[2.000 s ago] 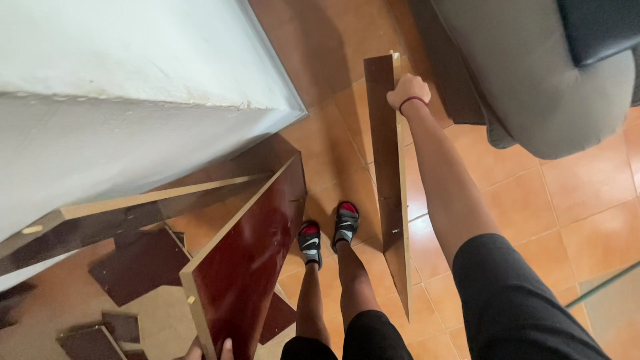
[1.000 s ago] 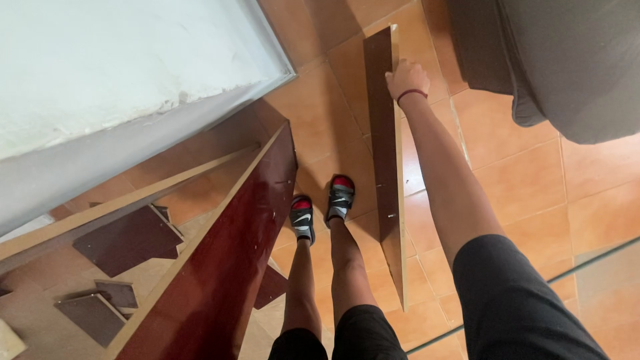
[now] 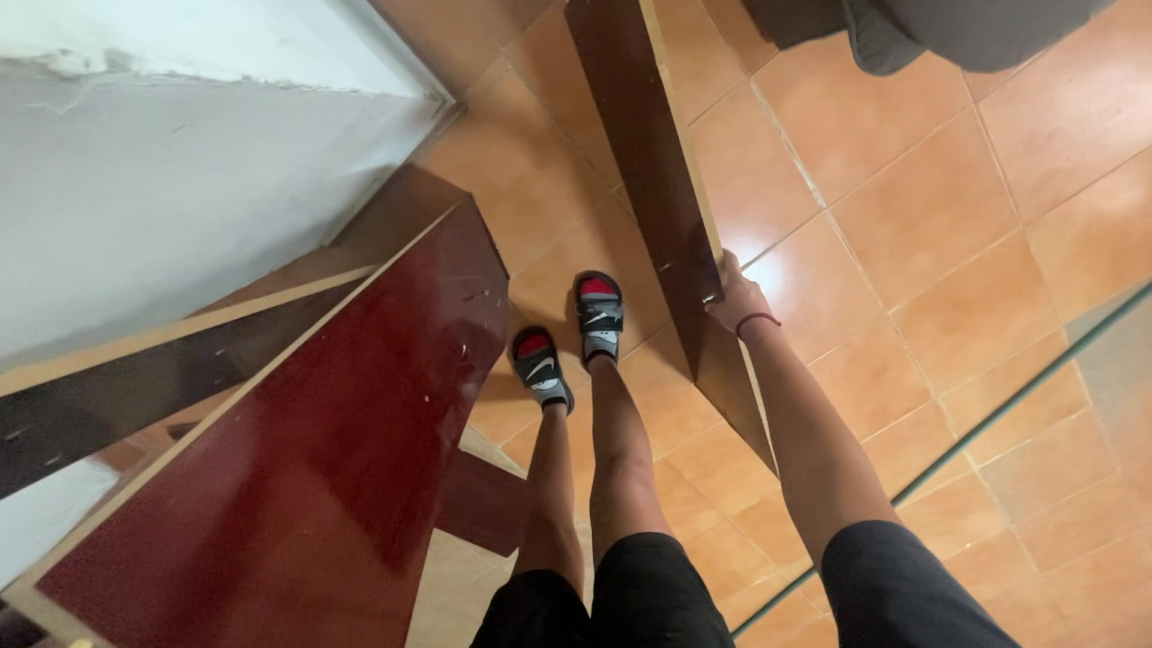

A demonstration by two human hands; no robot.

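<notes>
My right hand [image 3: 740, 299] grips the pale edge of a long dark brown wooden board [image 3: 643, 153], which stands on edge to the right of my feet. A wide reddish-brown wooden panel [image 3: 297, 423] fills the lower left, tilted, with small holes or chips near its far end. My left hand is out of view. Beside the panel, another dark board with a pale edge [image 3: 180, 387] leans near the wall.
A white wall [image 3: 207, 171] with chipped paint rises at the left. A grey upholstered piece [image 3: 900, 36] is at the top right. A thin green bar [image 3: 1008, 418] crosses the lower right. A dark board piece [image 3: 481, 504] lies behind my legs on the tiled floor.
My right hand has moved from near the far end of the narrow board to farther down its edge. My left fingers, seen earlier on the red panel, are out of view. The camera view has shifted.
</notes>
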